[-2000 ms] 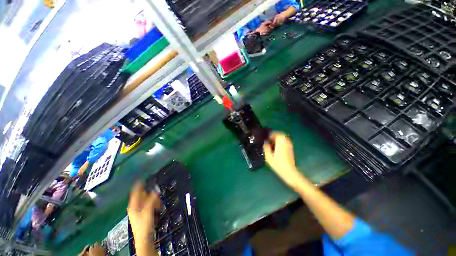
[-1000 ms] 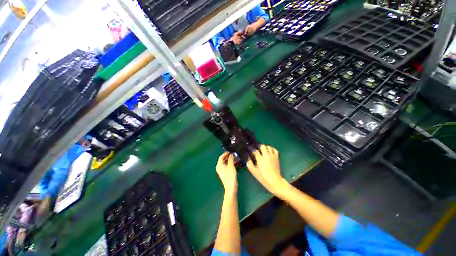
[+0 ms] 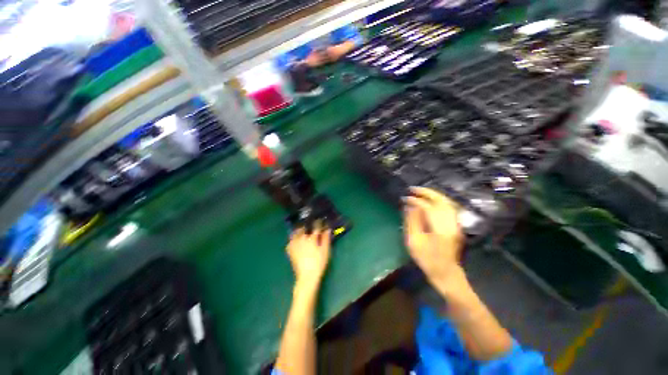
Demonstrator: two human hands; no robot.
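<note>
The black assembly fixture (image 3: pixel 297 192) stands on the green mat, with its red grip (image 3: pixel 266 155) at its far end beside the metal post. A yellow mark shows at its near right corner. My left hand (image 3: pixel 309 253) rests with its fingers on the fixture's near end; what lies under the fingertips is hidden. My right hand (image 3: pixel 433 227) is raised at the near left edge of the supply tray (image 3: pixel 432 176), fingers bent; blur hides whether it holds anything. The tray has shiny parts in many pockets and some bare pockets at its near side.
A black receiving tray (image 3: pixel 146 322) with a white label lies at the lower left. Another black tray (image 3: pixel 513 88) lies beyond the supply tray. A red box (image 3: pixel 269 99) and another person's hands (image 3: pixel 326 55) are beyond the post. A pale machine (image 3: pixel 622 132) stands far right.
My right hand has left the fixture and moved right to the supply tray. My left hand, over the left tray two seconds ago, is on the fixture. The view has shifted right and blurred.
</note>
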